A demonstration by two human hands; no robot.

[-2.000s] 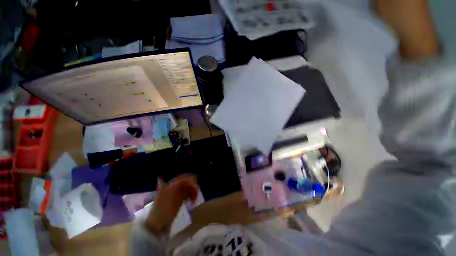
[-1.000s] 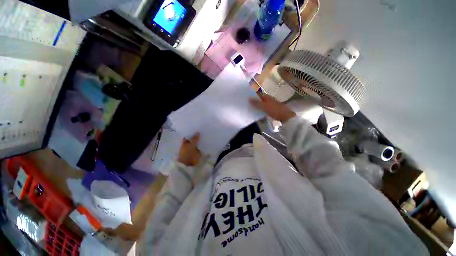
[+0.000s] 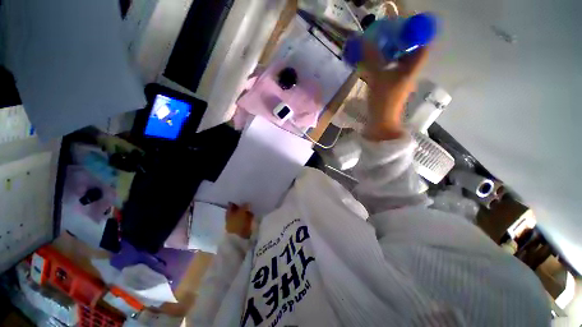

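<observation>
My right hand (image 3: 390,86) is raised at the upper right, closed around the water bottle (image 3: 399,39), which has a blue cap and label and is blurred. My left hand (image 3: 239,220) is low in the middle, at the lower edge of a plain white sheet (image 3: 265,159), its fingers on the paper. The sheet lies over the desk's front edge, beside the dark keyboard area. The printer's small touchscreen (image 3: 168,116) glows blue to the left of the sheet.
A white plug with a cable (image 3: 283,112) and a dark round object (image 3: 287,78) lie on pink sheets. A fan (image 3: 434,156) stands right, partly behind my right arm. The monitor (image 3: 27,198) and orange bins (image 3: 64,274) are left.
My right hand has let go of the white sheet, moved up and taken hold of the bottle. The sheet has come down flatter, with my left hand still at its lower edge.
</observation>
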